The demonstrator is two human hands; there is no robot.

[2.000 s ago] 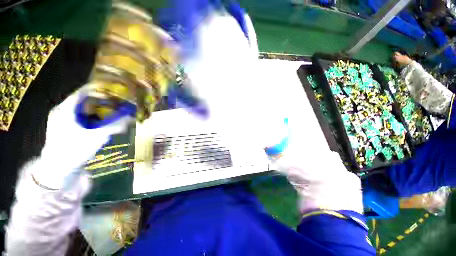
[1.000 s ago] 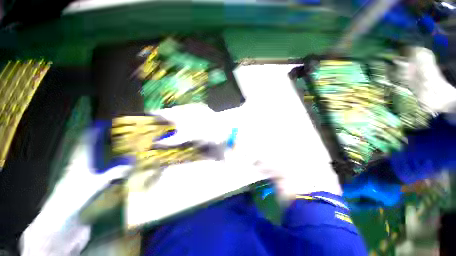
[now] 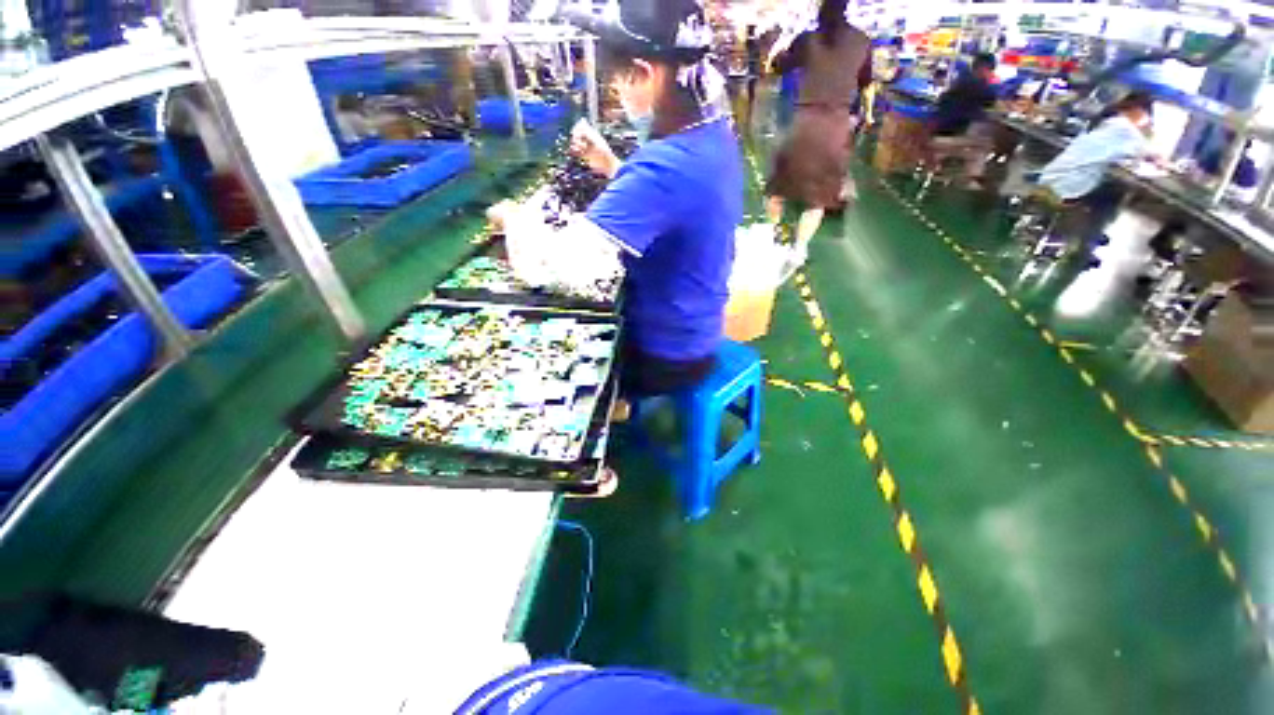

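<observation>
A white-gloved hand point(image 3: 35, 691), probably my left hand, is cut off at the bottom left corner. My right hand is not clear; only its pale sleeve point(image 3: 454, 676) and blue cuff show at the bottom edge, blending into the white work sheet point(image 3: 405, 559). What either hand holds is hidden. A black tray point(image 3: 154, 645) with a few green circuit boards point(image 3: 138, 686) lies at the bottom left. Stacked black trays piled with green and yellow circuit boards point(image 3: 482, 377) stand at the far end of the sheet.
A person in a blue shirt point(image 3: 685, 224) sits on a blue stool point(image 3: 720, 419) beyond the trays. Blue bins point(image 3: 126, 349) and metal posts point(image 3: 266, 182) line the left. A person in brown point(image 3: 822, 105) is in the aisle. Yellow-black tape point(image 3: 894, 503) marks the green floor.
The view has swung right and up, from the bench to the neighbouring worker and aisle. The yellow panel and my left arm have left the picture; my right arm now shows only at the bottom edge.
</observation>
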